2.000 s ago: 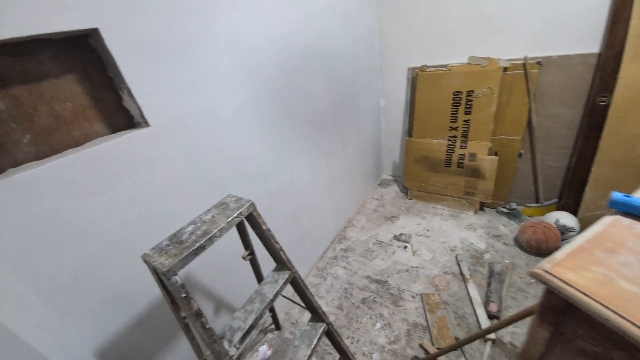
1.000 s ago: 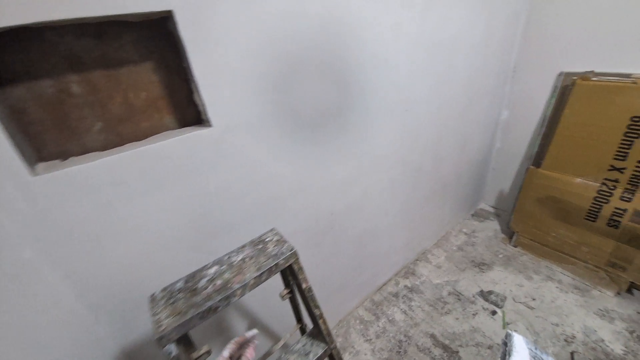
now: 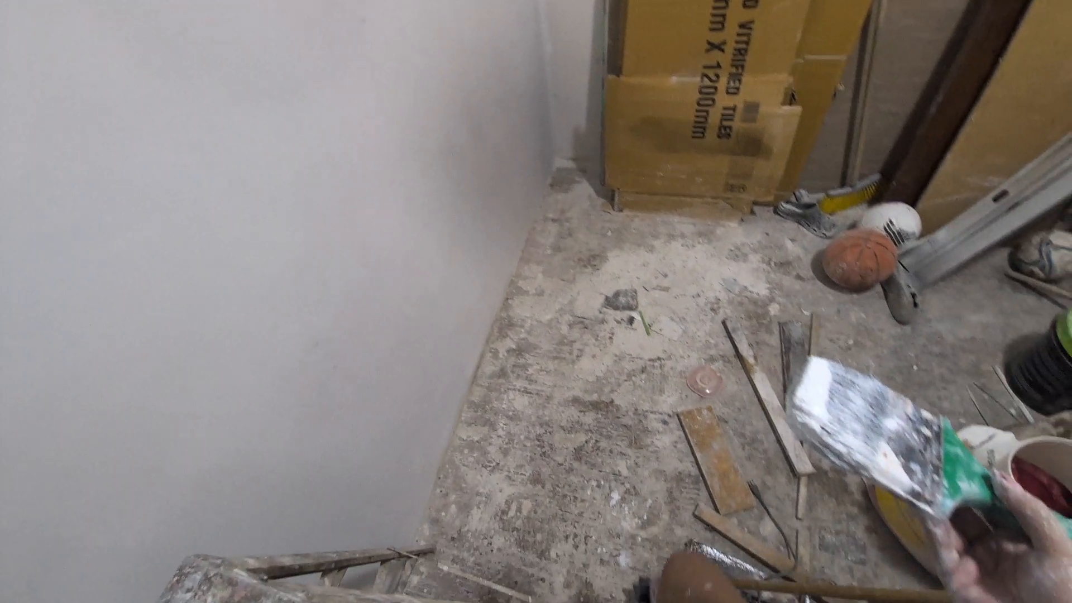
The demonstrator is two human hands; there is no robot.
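My right hand (image 3: 1005, 536), speckled with white, grips the green handle of a wide paintbrush (image 3: 871, 427) at the lower right. White paint coats its bristles, which point up and to the left. Just behind the hand stands an open tub (image 3: 1038, 456) with something dark red inside. My left hand is out of view. At the bottom left shows the paint-stained top of a stepladder (image 3: 226, 582). The pale wall (image 3: 251, 276) fills the left side.
Wood strips (image 3: 716, 461) lie on the stained floor (image 3: 553, 469). Beyond them are a basketball (image 3: 860, 260), a white ball (image 3: 891, 224) and flattened cardboard (image 3: 699, 142) against the wall. A metal ladder or rail (image 3: 988, 213) slants at the right, above a dark container (image 3: 1043, 368).
The view has swung right and down since one second ago. My right hand with the paintbrush has come into view; neither earlier frame clearly shows the hand.
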